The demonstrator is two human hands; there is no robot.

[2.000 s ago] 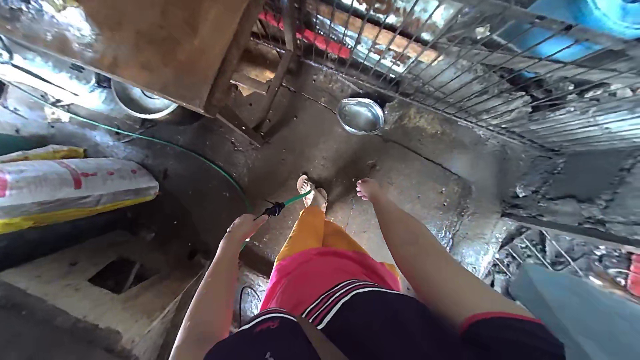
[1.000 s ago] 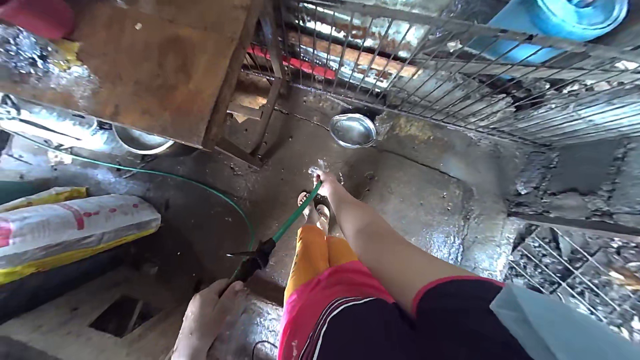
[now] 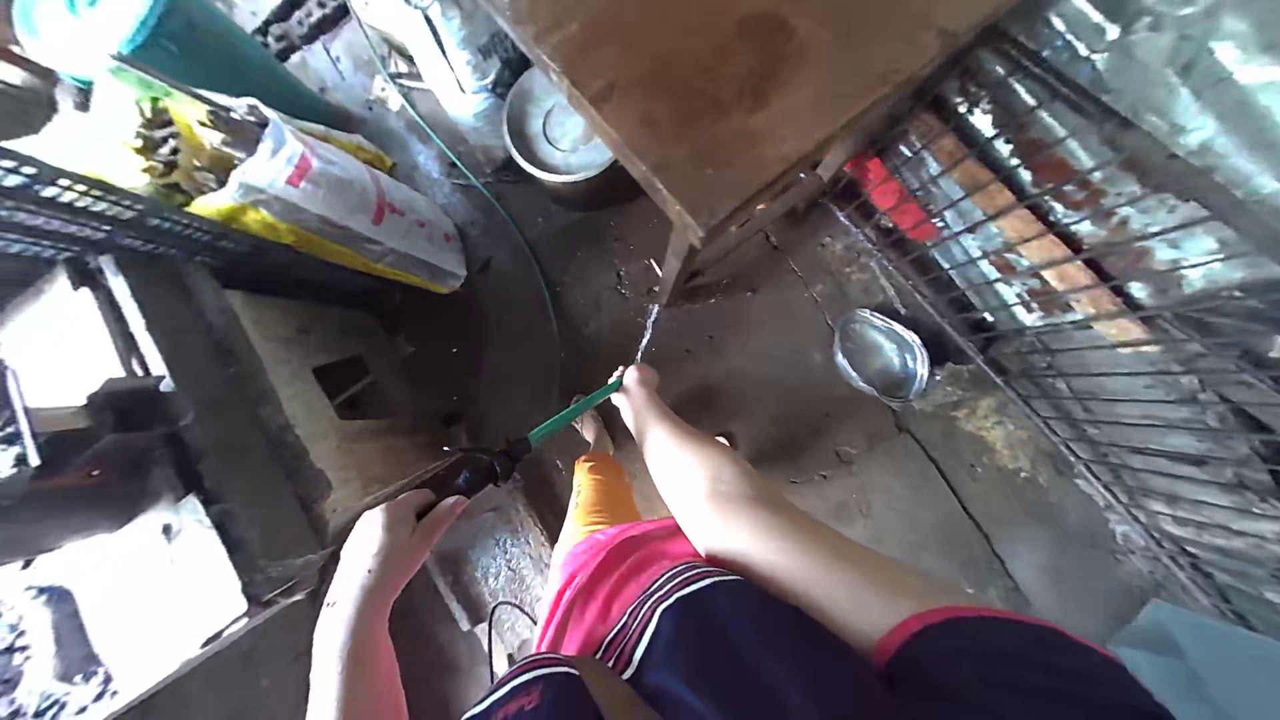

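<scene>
My right hand is closed around the end of a green hose, and a thin stream of water leaves it toward the foot of the wooden table. The hose runs back to a black fitting, and my left hand is closed on the dark part behind that. What exactly the dark part is cannot be told. A shallow metal basin rests on the concrete floor to the right, apart from both hands.
A wooden table juts in from the top, with a lidded metal pot beside it. White and yellow sacks lie at the left. A wire-mesh barrier stands at the right. A thin green hose trails across the wet floor.
Two seconds ago my right hand was open and away from the hose; one second ago and now it holds the hose end. The view has swung left.
</scene>
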